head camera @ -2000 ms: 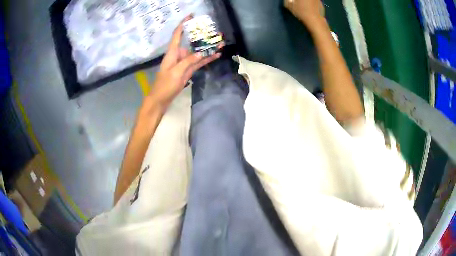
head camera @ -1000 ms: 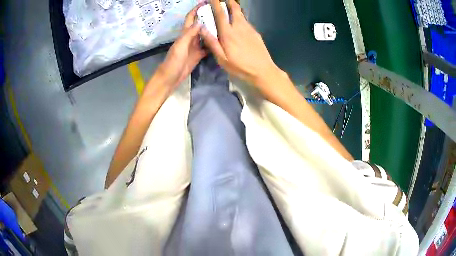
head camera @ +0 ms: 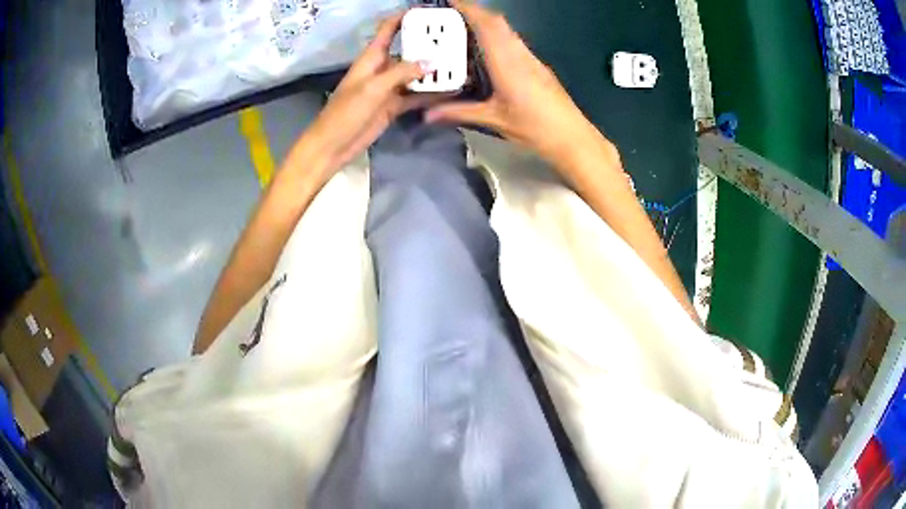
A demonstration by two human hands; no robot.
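Note:
A white socket unit [head camera: 437, 45] with dark slots faces up between my hands, above my lap at the top of the view. My left hand [head camera: 373, 99] holds its left and lower side, with the thumb on its face near the lower slots. My right hand [head camera: 512, 89] is at its right side, fingers along the upper right edge and thumb below it. Whether the right fingers press on the unit is hard to tell. The unit's underside is hidden.
A black tray [head camera: 115, 99] with a cloudy plastic liner [head camera: 189, 80] and white parts stands at upper left. A white socket piece [head camera: 634, 70] lies on the dark green bench [head camera: 586, 30]. A blue cord [head camera: 685, 201] is partly behind my right forearm. A metal rail [head camera: 795, 199] crosses at right.
The inner module first seen in my left hand now shows a white slotted face. My right hand came from the bench to the unit. Its fingers have since moved off the face to the side.

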